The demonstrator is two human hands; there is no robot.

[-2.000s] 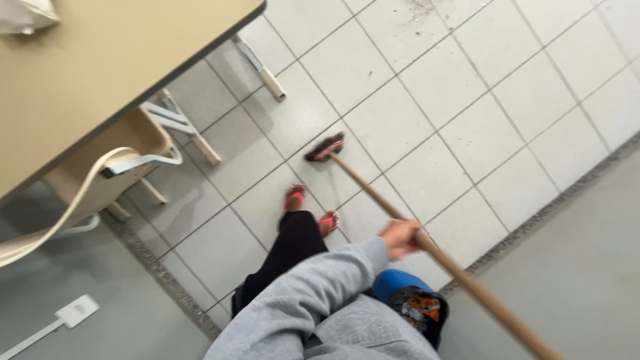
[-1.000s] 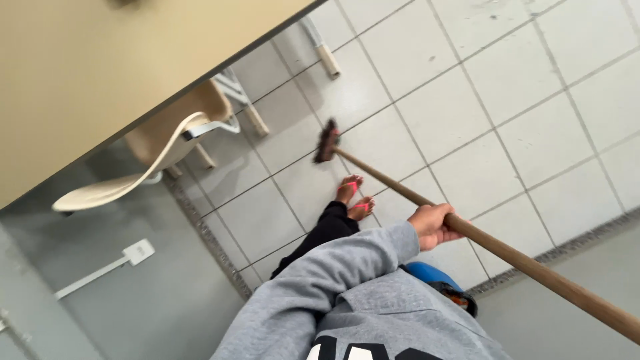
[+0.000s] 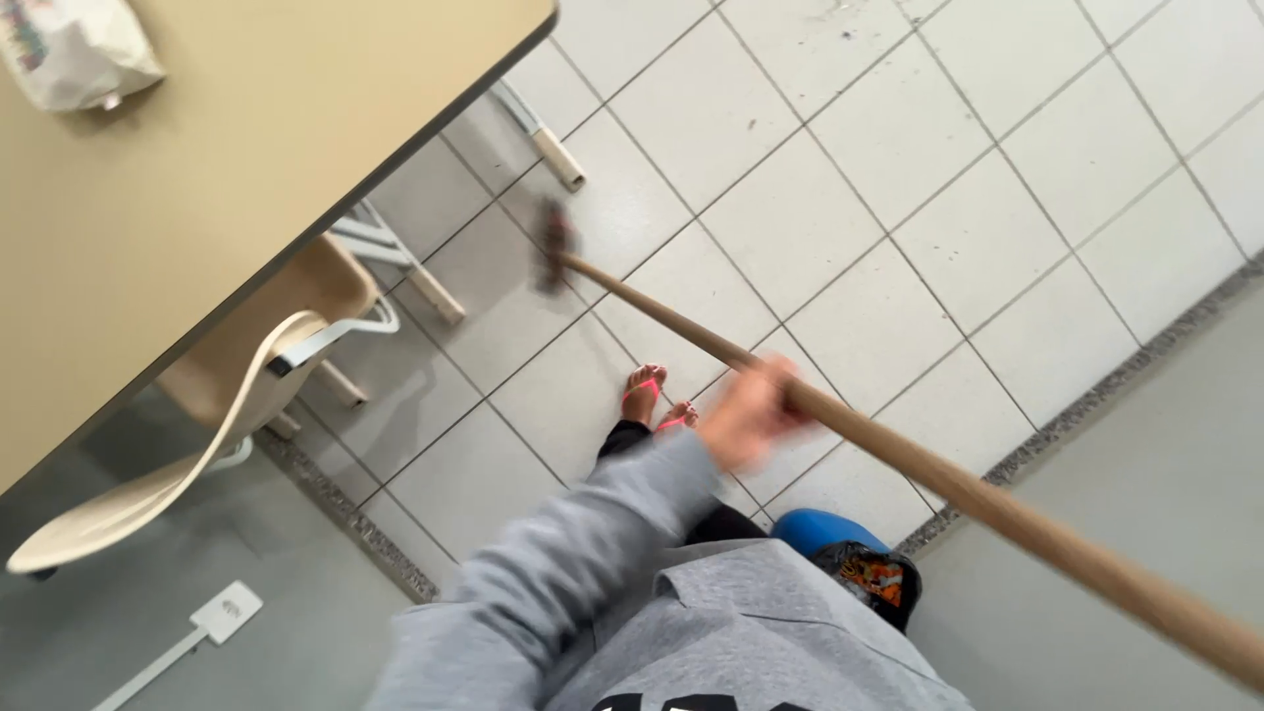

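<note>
My left hand point(image 3: 755, 410), in a grey sleeve and blurred, is closed around the wooden handle point(image 3: 681, 326) of a broom. The handle runs from the lower right edge up to a dark reddish broom head point(image 3: 555, 245), also blurred, over the pale floor tiles near the end of a white furniture leg point(image 3: 558, 160). My right hand is out of view, as is the handle's upper end. Below the broom head are my feet point(image 3: 644, 390) in pink flip-flops. Whether the bristles touch the floor is unclear.
A beige table point(image 3: 326, 89) fills the upper left, bearing a white package point(image 3: 84, 54). A beige chair point(image 3: 237, 425) stands partly beneath it. Beside me on the right is a blue bin point(image 3: 825, 531) with a black liner and orange contents. Small debris point(image 3: 847, 36) dots the upper tiles.
Since one second ago, the broom head has moved away from my feet and closer to the white leg beside the table. My left hand still holds the handle. The view has shifted.
</note>
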